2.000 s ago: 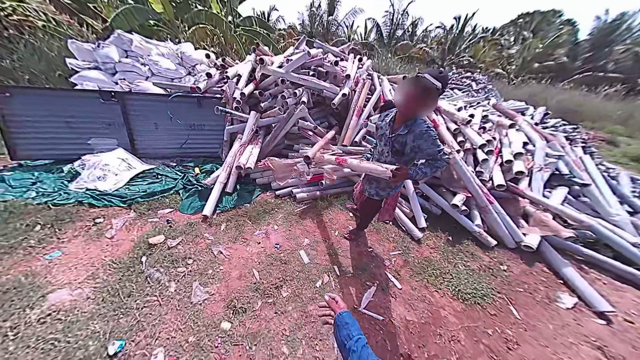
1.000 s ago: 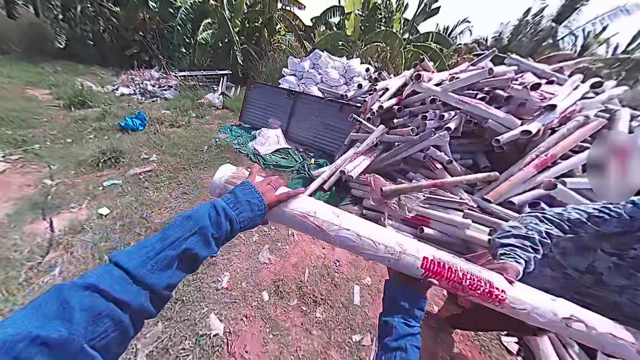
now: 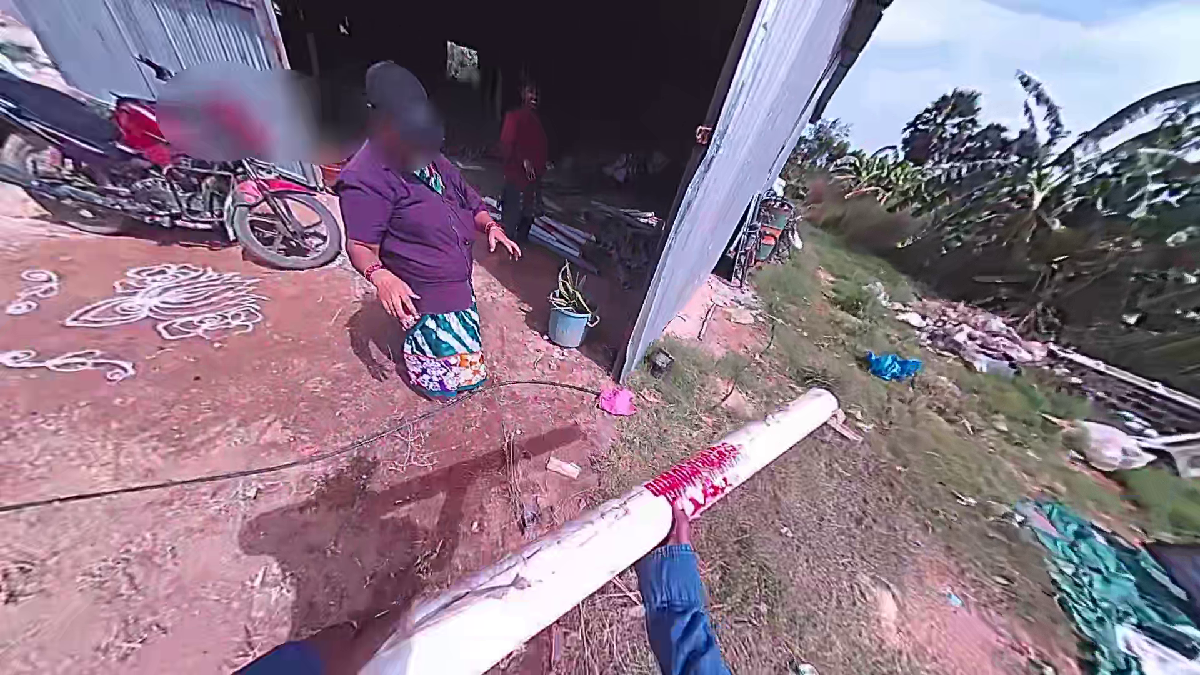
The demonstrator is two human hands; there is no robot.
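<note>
A long white wrapped tube (image 3: 581,548) with red printing runs from the bottom edge up to the right across the head view. My right hand (image 3: 681,523) grips it from its lower right side, near the printing, with a blue denim sleeve below. Of my left arm only a bit of dark blue sleeve (image 3: 281,659) shows at the bottom edge, left of the tube; the left hand itself is hidden or out of frame.
A person (image 3: 417,225) in a purple shirt stands ahead, another person (image 3: 523,155) inside the dark shed. Nearby are a motorcycle (image 3: 187,187), a blue plant pot (image 3: 568,327), a cable (image 3: 309,461) on the ground, a corrugated metal wall (image 3: 717,187) and a green tarp (image 3: 1092,572).
The view has swung far left, from the pipe pile to the shed. Two seconds ago a co-worker held the tube; one second ago both my hands were on it. The co-worker is out of view now.
</note>
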